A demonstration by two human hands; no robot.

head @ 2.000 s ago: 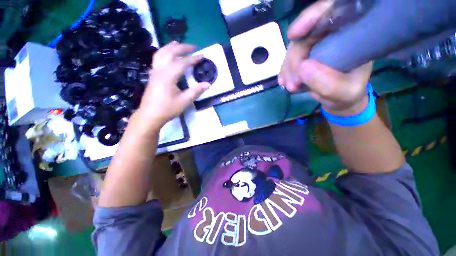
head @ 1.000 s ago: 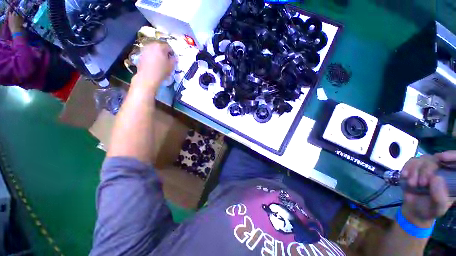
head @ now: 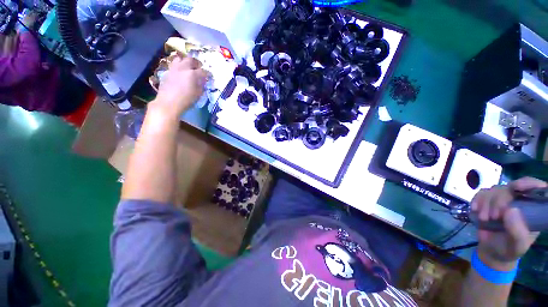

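My left hand (head: 180,82) is in the pale jumbled pile of small parts (head: 210,66) beside the white box; its fingertips are partly hidden, so I cannot tell if it holds anything. My right hand (head: 503,216) is closed around the grey electric screwdriver (head: 529,214) at the right, its bit end pointing left near the fixture's front edge. The fixture has two white blocks; a round black housing (head: 423,152) sits in the left block. The right block (head: 474,177) shows its bare round hole.
A big heap of black housings (head: 312,84) lies on a white black-rimmed board (head: 318,168). A white box (head: 222,24) stands left of it. Small black parts (head: 404,90) lie on the green mat. The screw feeder (head: 517,120) is at right. Cartons stand below the bench edge; another person's sleeve shows far left.
Since two seconds ago the view has swung left, and my left hand has gone from the housing in the fixture to the pale pile. In the last second both hands moved only slightly.
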